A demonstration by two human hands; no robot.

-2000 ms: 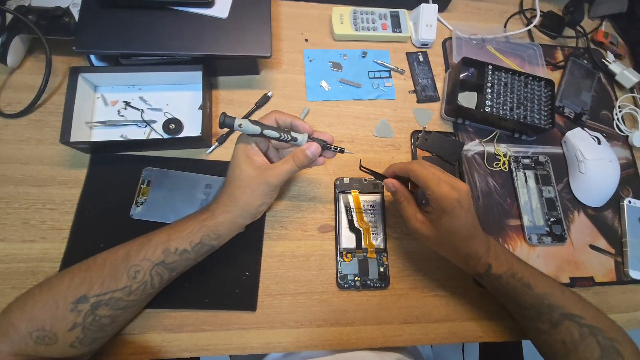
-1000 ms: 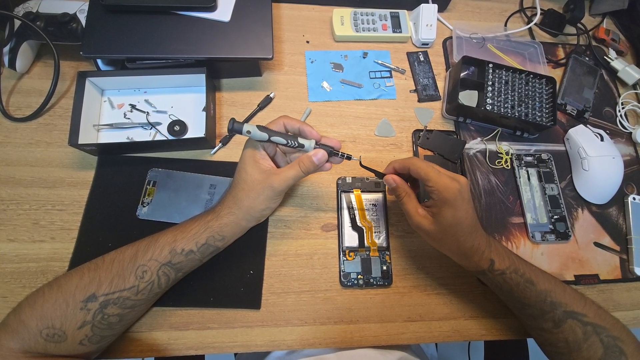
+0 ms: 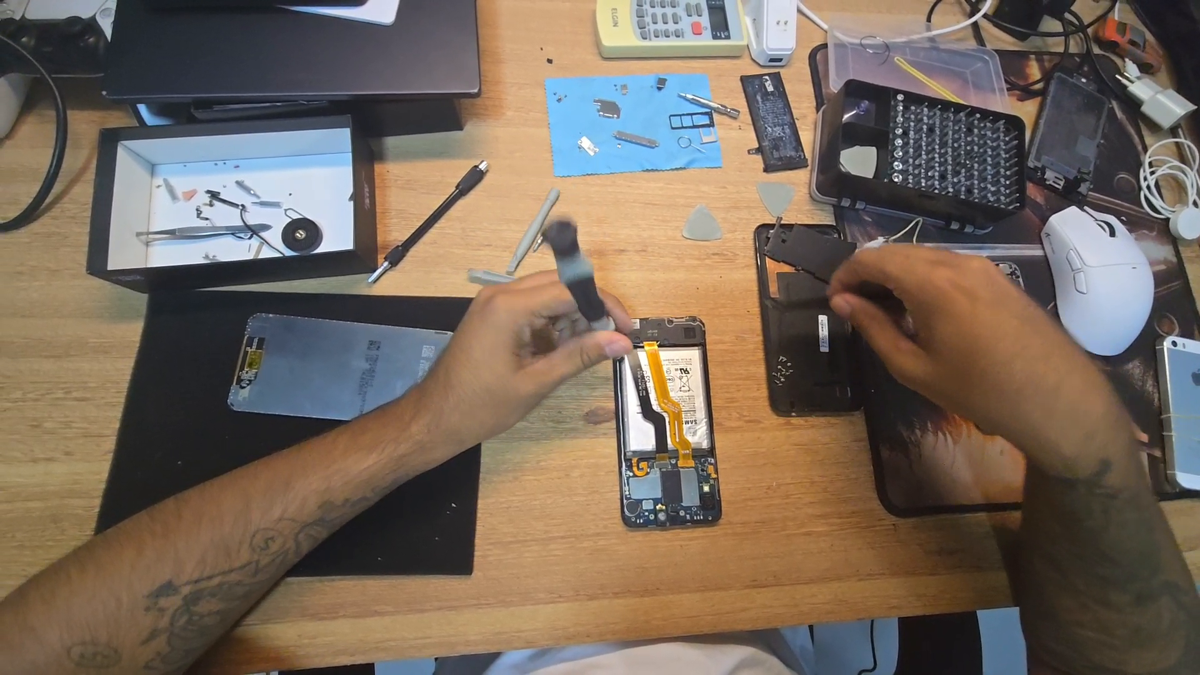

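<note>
My left hand (image 3: 553, 347) grips a precision screwdriver (image 3: 577, 272) by its lower part, the handle tilted up, over the top left corner of an opened smartphone (image 3: 694, 403). The phone's battery, an orange flex cable (image 3: 667, 398), a black one and the circuit board show. My right hand (image 3: 909, 319) pinches a thin black plastic cover piece (image 3: 811, 251) by its right end, above a black phone back panel (image 3: 811, 356). Whether it still holds the tweezers cannot be seen. A detached phone screen (image 3: 337, 366) lies on a black mat (image 3: 403, 506) at the left.
A parts box (image 3: 361, 206) stands at the left, beside a black extension rod (image 3: 427, 225). Small parts lie on a blue cloth (image 3: 633, 155). Guitar-pick-shaped openers (image 3: 701, 225), a loose battery (image 3: 773, 122), a bit case (image 3: 919, 155) and a white mouse (image 3: 1097, 277) lie to the right.
My right hand has moved right, away from the phone's top edge, and has taken hold of the black cover piece. The screwdriver has swung from nearly level to handle up, and its tip has moved down toward the phone.
</note>
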